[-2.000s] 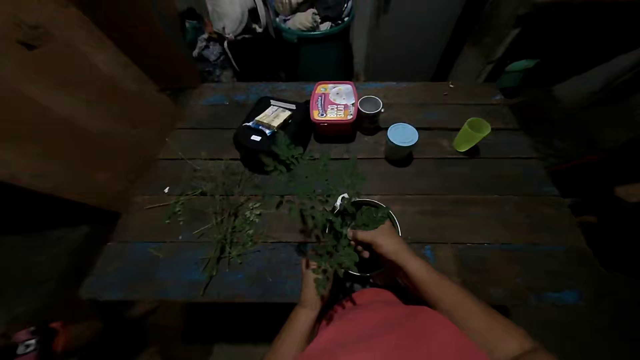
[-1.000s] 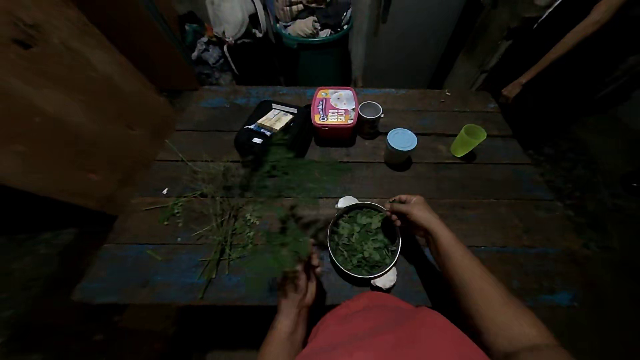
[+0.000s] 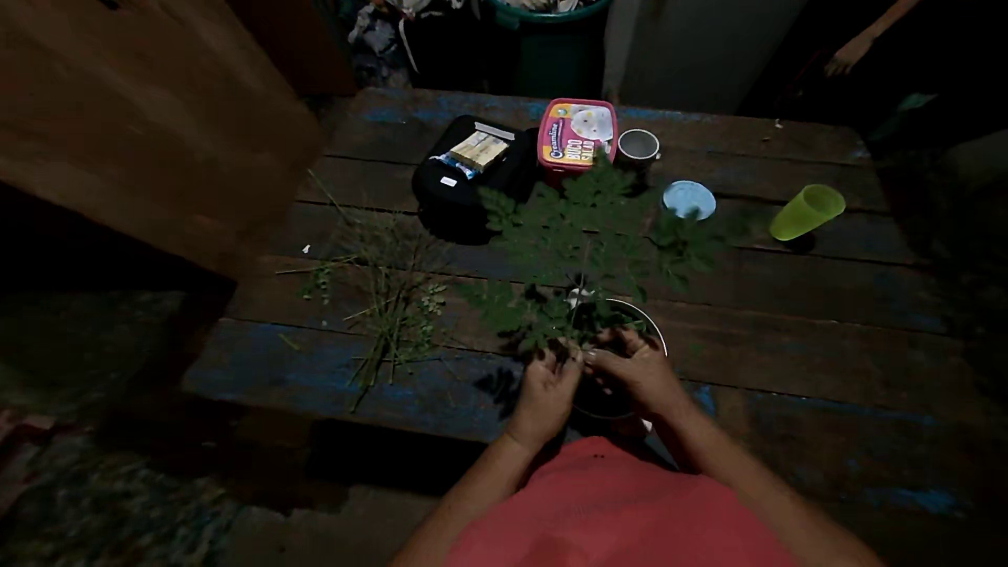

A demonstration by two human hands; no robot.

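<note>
My left hand [image 3: 549, 387] is closed on the stem of a leafy green branch [image 3: 587, 228], whose compound leaves fan out away from me over the table. My right hand [image 3: 636, 364] meets it at the base of the branch, fingertips pinched at the stem or a leaf there. Below both hands stands a round pot with a pale rim [image 3: 660, 331]; the hands and leaves cover much of it, and its contents are mostly in shadow. A pile of thin stripped stems [image 3: 390, 315] with a few leaves lies to the left.
On the plank table [image 3: 787, 291] stand a black case [image 3: 449, 206] with packets on it, a pink Creamline tub [image 3: 577, 142], a metal cup [image 3: 639, 146], a blue-lidded container [image 3: 689, 200] and a tilted-looking green cup [image 3: 808, 213]. Another person's hand [image 3: 850, 57] shows at upper right.
My right hand has left the pot's rim and come to the branch stem beside my left hand. The branch now spreads over the pot, which lay uncovered one second ago.
</note>
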